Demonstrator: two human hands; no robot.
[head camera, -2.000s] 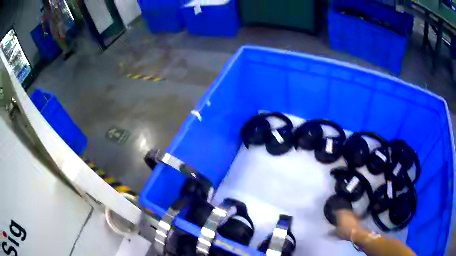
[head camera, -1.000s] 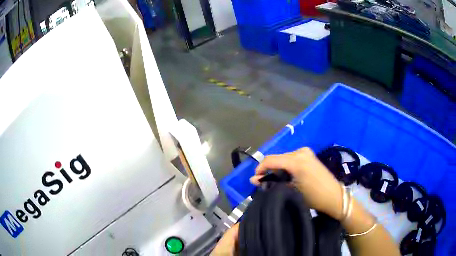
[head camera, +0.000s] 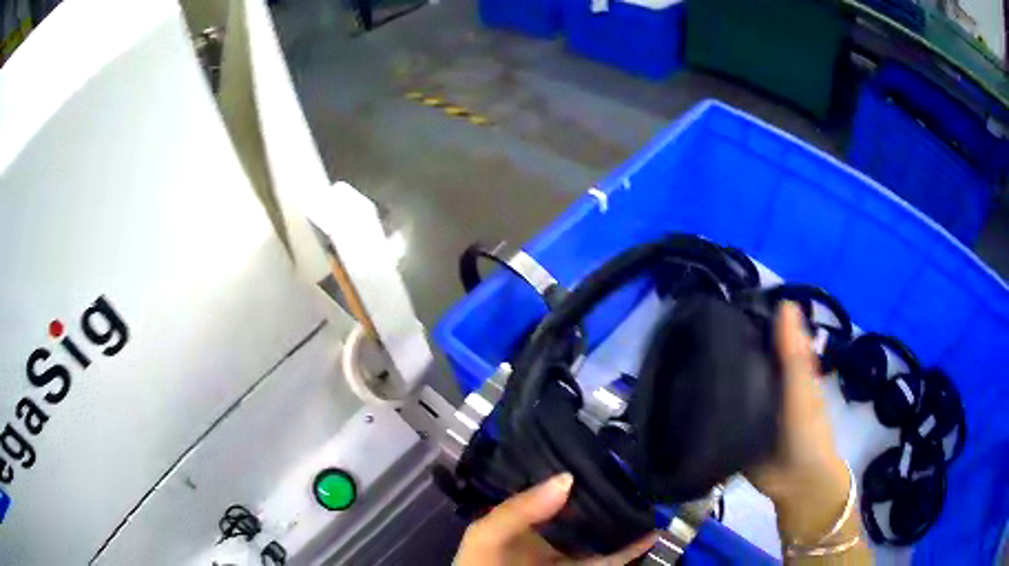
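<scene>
My left hand (head camera: 531, 525) holds one ear cup of a black over-ear headphone (head camera: 708, 392) from below. My right hand (head camera: 804, 426) holds the other ear cup, slightly blurred, from its right side. The headband arches over the top between the cups, and the cups are spread apart. The headphone is above the near left corner of the large blue tote (head camera: 708, 144). Most of my left hand's fingers are hidden, and the picture's lower edge cuts it off.
The white MegaSig test chamber (head camera: 144, 221) is on the left, with a green round button (head camera: 335, 488) and a thin black cable (head camera: 238, 524) on its ledge. More headphones (head camera: 902, 387) lie along the tote's far side. Others with silvery bands (head camera: 531, 273) hang over its near left edge.
The headphone has turned and opened, so its two cups now show apart. My right hand has moved from its top to the right cup. The view has shifted a little.
</scene>
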